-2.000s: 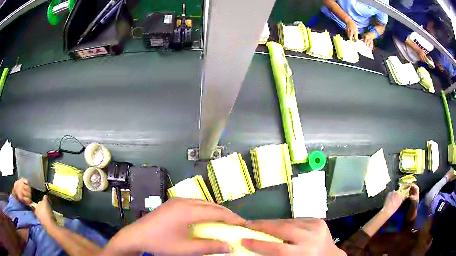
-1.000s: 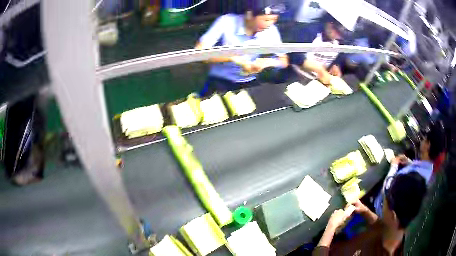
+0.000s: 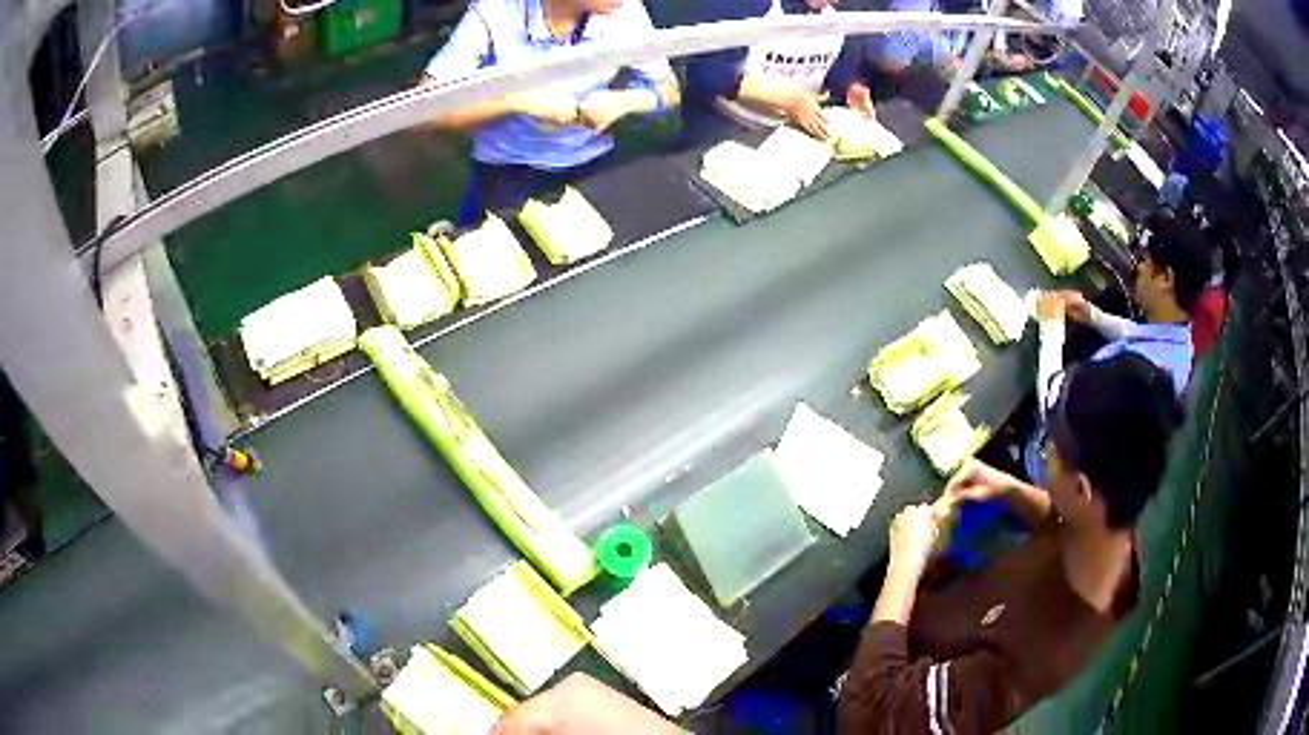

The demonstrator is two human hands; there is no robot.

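Observation:
A rounded piece of skin, which looks like my right hand (image 3: 589,712), is cut off by the bottom edge. Its fingers and anything in it are hidden. My left hand is not in view. Just above the visible hand are stacks of folded pale pieces with yellow-green edges, one (image 3: 521,626) left of the loose white sheet stack (image 3: 671,639) and another (image 3: 442,695) lower left, partly covered by the hand. The green ring (image 3: 623,551) lies beside the end of the long yellow-green roll (image 3: 474,457).
A translucent board (image 3: 739,528) and white sheets (image 3: 830,467) lie to the right. A person in a brown top (image 3: 991,632) works at the near edge. More stacks (image 3: 297,329) and people line the far side. A grey metal frame (image 3: 172,460) curves down the left.
The view has swung right, so the belt and its items have shifted left. Both hands showed with a pale yellow piece two seconds ago, none one second ago; now part of one shows.

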